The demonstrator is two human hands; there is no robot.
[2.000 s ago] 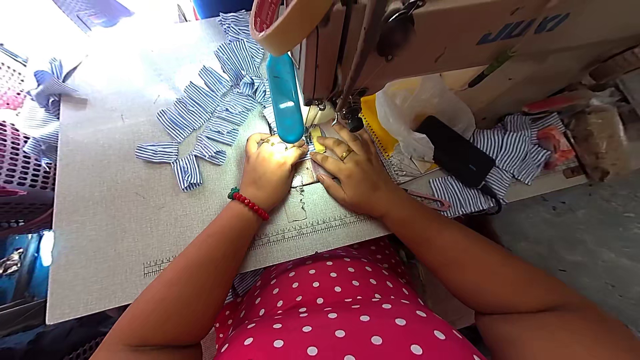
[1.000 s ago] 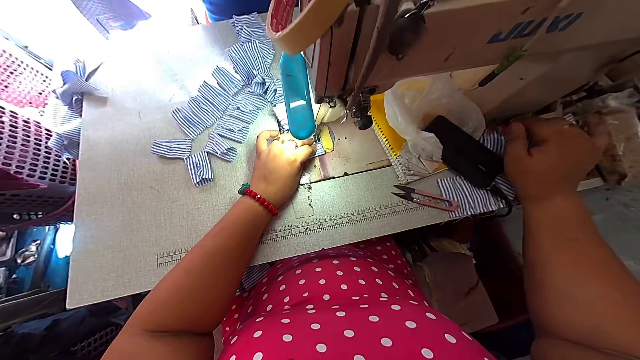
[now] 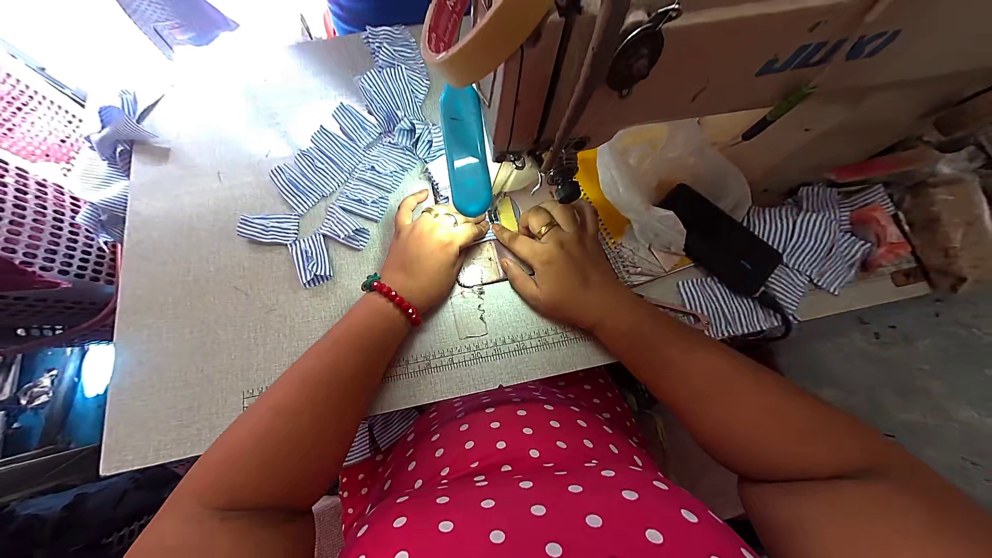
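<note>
Both hands meet at the needle area of a Juki sewing machine (image 3: 697, 70). My left hand (image 3: 430, 248), with a red bead bracelet at the wrist, presses its fingertips on a small striped fabric piece (image 3: 488, 235) beside the presser foot. My right hand (image 3: 562, 260) has its thumb and forefinger on the same piece from the right. The fingers partly hide the cloth. A blue plastic guard (image 3: 466, 151) hangs just above the fingertips. Behind my left hand, a chain of blue-and-white striped pieces (image 3: 341, 159) runs across the table.
A printed ruler scale (image 3: 480, 355) lies along the front of the table (image 3: 194, 325). To the right are a plastic bag (image 3: 670, 182), a black object with a strap (image 3: 721, 240), more striped pieces (image 3: 810, 232) and scissors (image 3: 674, 310), partly covered by my forearm. Pink baskets (image 3: 58, 225) stand at left.
My right hand has come back from the striped pieces at the right to the needle area. My left hand has stayed by the presser foot.
</note>
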